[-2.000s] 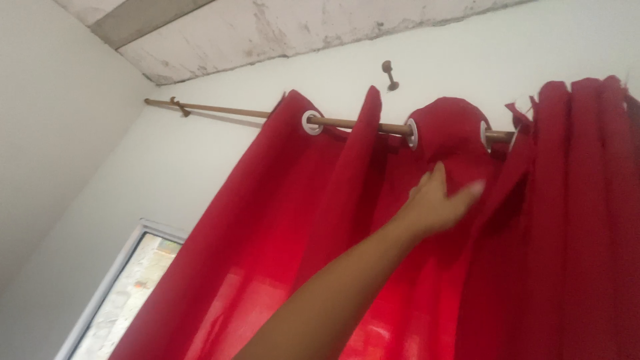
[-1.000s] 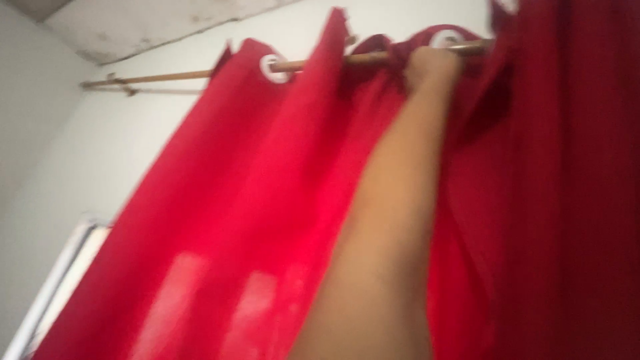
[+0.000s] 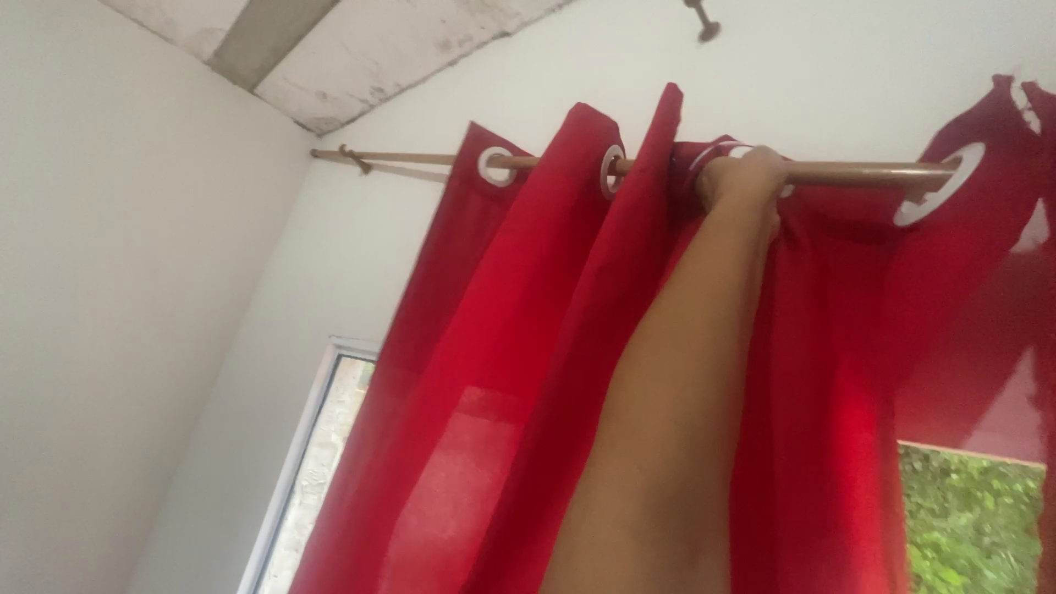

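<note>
My left hand point(image 3: 742, 177) is raised to the wooden curtain rod point(image 3: 866, 173), its fingers closed around the top edge of a red curtain point(image 3: 511, 313) at a white eyelet ring; the fingertips are hidden behind the rod and cloth. Left of the hand, the rod passes through two more white eyelet rings point(image 3: 497, 167), with upright folds between them. On the right, a larger white ring point(image 3: 940, 186) hangs at the rod's near end, in a spread part of the cloth. My right hand is out of view.
The rod's far end sits in a bracket point(image 3: 355, 158) near the wall corner. Another bracket point(image 3: 708, 29) sticks out of the wall above. A white-framed window point(image 3: 289, 478) is at lower left. Greenery point(image 3: 973, 520) shows through an opening at lower right.
My left hand has gone up from the cloth below the rod to the curtain's top edge. The bunched folds at the right have spread apart, and greenery now shows there.
</note>
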